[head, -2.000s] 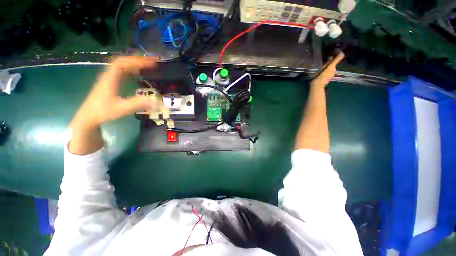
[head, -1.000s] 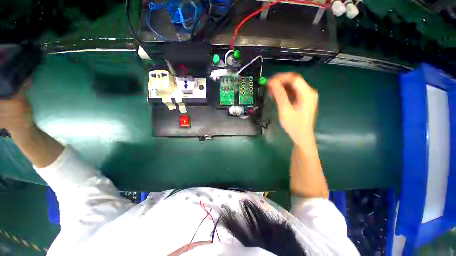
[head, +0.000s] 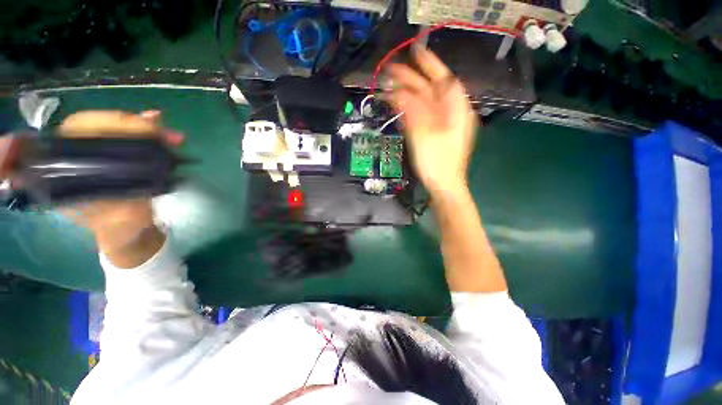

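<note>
My left hand (head: 119, 221) is at the left, blurred, around a black power adapter (head: 99, 168) held above the bench. My right hand (head: 435, 119) has its fingers apart over the back right of the fixture, with nothing visible in it. The test fixture (head: 340, 207) has a white socket block (head: 323, 152), green circuit boards (head: 363, 162) and a lit red switch (head: 295, 198). A black box (head: 313, 101) stands behind the socket block. A blurred bundled black cable (head: 309, 249) is at the fixture's front edge.
Fingers (head: 8, 154), apparently another person's, are at the adapter's left end. A beige instrument (head: 483, 11) with a red lead (head: 396, 51) and a blue wire coil (head: 305, 41) are at the back. A blue tray (head: 653, 261) is at the right.
My left hand has come in from the left edge with a black adapter. My right hand has moved up and left over the fixture's back. The bundled cable now shows in front, and the switch glows.
</note>
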